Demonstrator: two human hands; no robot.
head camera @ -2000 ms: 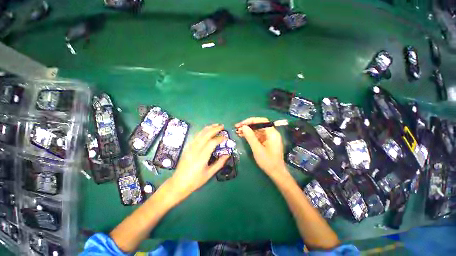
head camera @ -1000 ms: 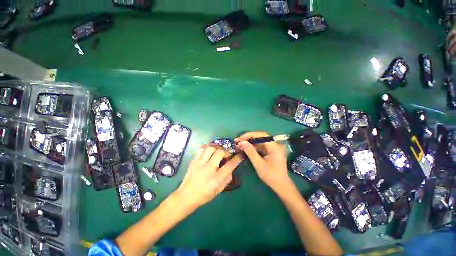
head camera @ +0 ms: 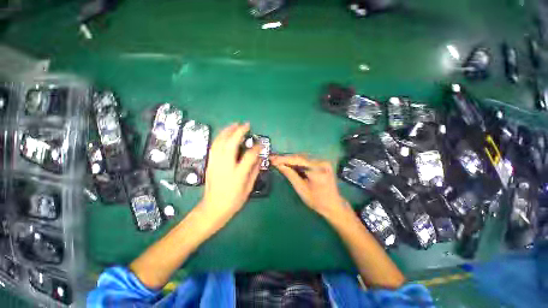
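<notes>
An open handset (head camera: 263,147) with a silver board lies upright before me on the green mat, its lower black part partly hidden by my fingers. My left hand (head camera: 229,171) is around its left side, fingers over its edge, holding it. My right hand (head camera: 313,183) is at its right edge with thumb and fingertips pinched. A dark piece of the pen-like tool seems to show between the fingers; its pale end is hidden and the view is blurred. A small round white part (head camera: 249,142) shows at the handset's upper left.
Several open handsets (head camera: 194,150) lie at left, beside a clear blister tray (head camera: 77,180) holding phones. A dense pile of handsets (head camera: 429,168) lies at right, with a yellow frame (head camera: 493,150) in it. A few phones and pale strips (head camera: 271,25) lie across the far side.
My left hand has opened out and moved up and left, showing more of the handset. The tool's pale end no longer sticks out right of my right hand. The camera view has shifted.
</notes>
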